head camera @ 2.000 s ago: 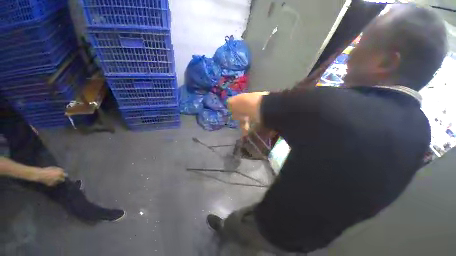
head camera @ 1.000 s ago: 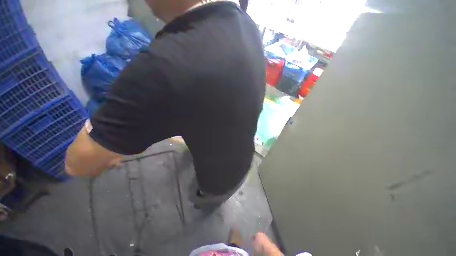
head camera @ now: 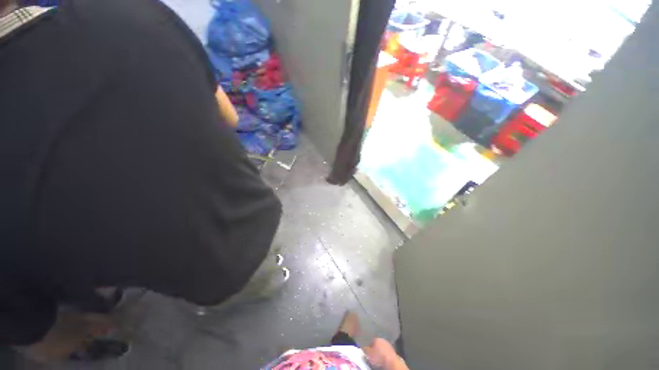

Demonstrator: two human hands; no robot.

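My right hand [head camera: 386, 355] shows small and blurred at the bottom edge, right of centre, partly cut off. Its fingers cannot be made out, and I cannot tell if it holds anything. A pink and white patterned cloth [head camera: 318, 358], perhaps my own clothing, is beside it at the bottom edge. My left hand is out of the picture. One of my feet [head camera: 347, 329] shows just above the cloth, on the grey floor [head camera: 339, 253].
A person in a dark shirt [head camera: 130, 144] fills the left side. Blue plastic bags [head camera: 242, 36] lie by the back wall. A dark curtain [head camera: 358, 94] hangs at a bright doorway, with red and blue containers [head camera: 451, 97] beyond. A grey-green wall [head camera: 535, 253] stands at right.
The view has moved nearer the doorway. The person has shifted to the left of the picture. The blue crates have left view, and the curtain and doorway now show fully.
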